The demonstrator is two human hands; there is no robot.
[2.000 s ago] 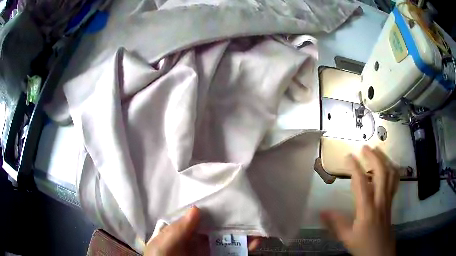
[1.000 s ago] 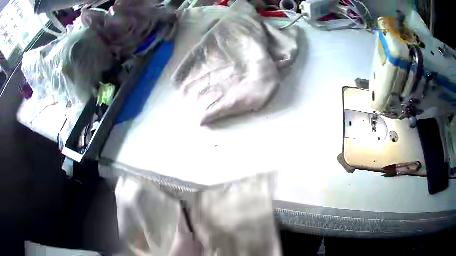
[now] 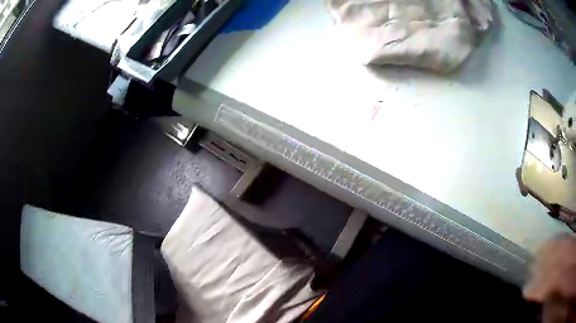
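Observation:
A pale pinkish-grey garment piece is below the table's front edge, at the lower middle, with soft folds; I cannot tell what bears it. Another crumpled pale garment piece lies on the white table at the top, cut off by the picture's edge. My right hand is blurred and cut off at the lower right, by the table's front edge; its fingers and any hold are unclear. My left hand is not in view.
The machine bed with its shiny needle plate is at the far right. A ruler strip runs along the table edge. A grey drawer of small items is at the upper left, beside blue material. A pale block-like object stands lower left.
The view has swung down and left. The cloth near me has moved from the table to below its edge. My left hand has left the picture; my right hand shows at the right.

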